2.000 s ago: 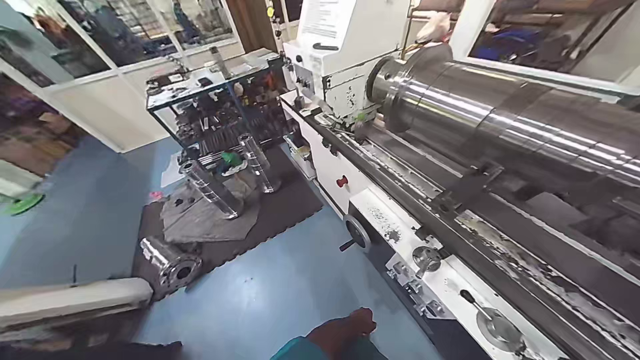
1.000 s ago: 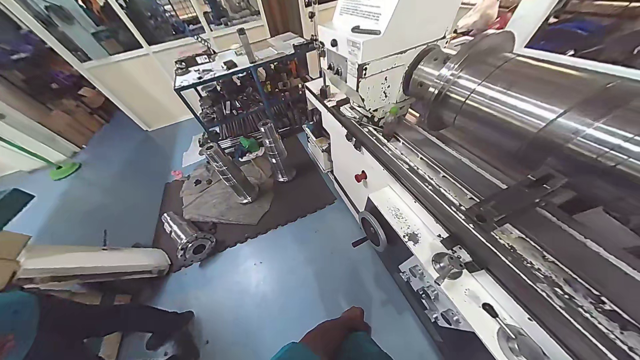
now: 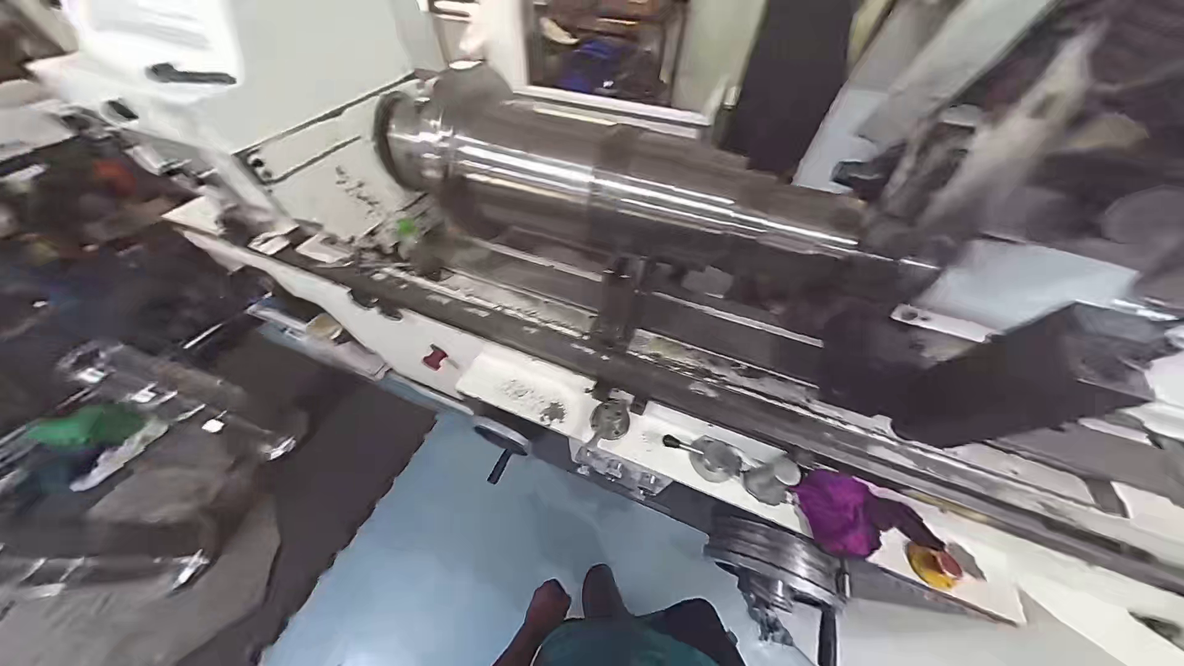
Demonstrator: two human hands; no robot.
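Note:
My left hand is low at the bottom centre, beside my teal clothing, over the blue floor. It looks curled, but blur hides the fingers and whether they hold anything. It touches no part of the lathe. My right hand is not visible. Across the view lies a large lathe with a shiny metal cylinder mounted at its headstock. Control levers and a handwheel are on its front. A purple cloth rests on the front ledge beside a yellow and red round object.
On the left, a dark mat bears a flanged metal cylinder and a grey sheet with a green item. A smaller handwheel juts from the lathe front. A windowed partition stands behind.
The view has swung right along the lathe, bringing the purple cloth and larger handwheel into sight. The person at the lower left a second ago is out of view.

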